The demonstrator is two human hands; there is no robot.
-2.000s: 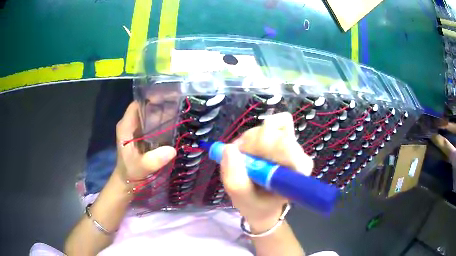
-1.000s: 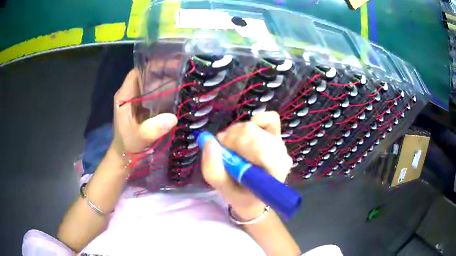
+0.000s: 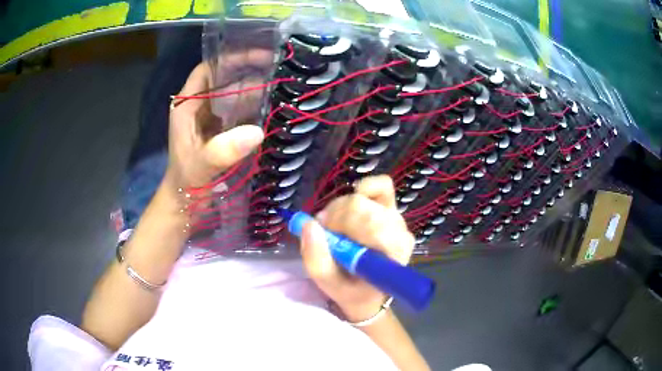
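Observation:
A clear plastic tray [image 3: 236, 94] leans tilted between the bench edge and my body. Small round wired parts [image 3: 295, 145], black with silvery rims, stand on edge in rows in it. Red lead wires [image 3: 225, 93] hang across the rows and over the tray's left side. My left hand [image 3: 207, 141] grips the tray's left end, thumb on the front; its other fingers are partly behind the clear plastic. My right hand [image 3: 359, 243] holds a blue marker [image 3: 356, 257], its tip at the lower part of the leftmost row; whether it touches is unclear.
The green bench [image 3: 595, 29] with yellow tape [image 3: 65, 32] lies behind the tray. A brown cardboard piece with white stickers [image 3: 604, 226] stands at the right, beside dark stacked layers. A small green mark [image 3: 548, 305] is on the grey floor.
The tray appears higher in view, with less bench showing. The marker tip has moved down the leftmost row. My left hand still grips the tray's left end.

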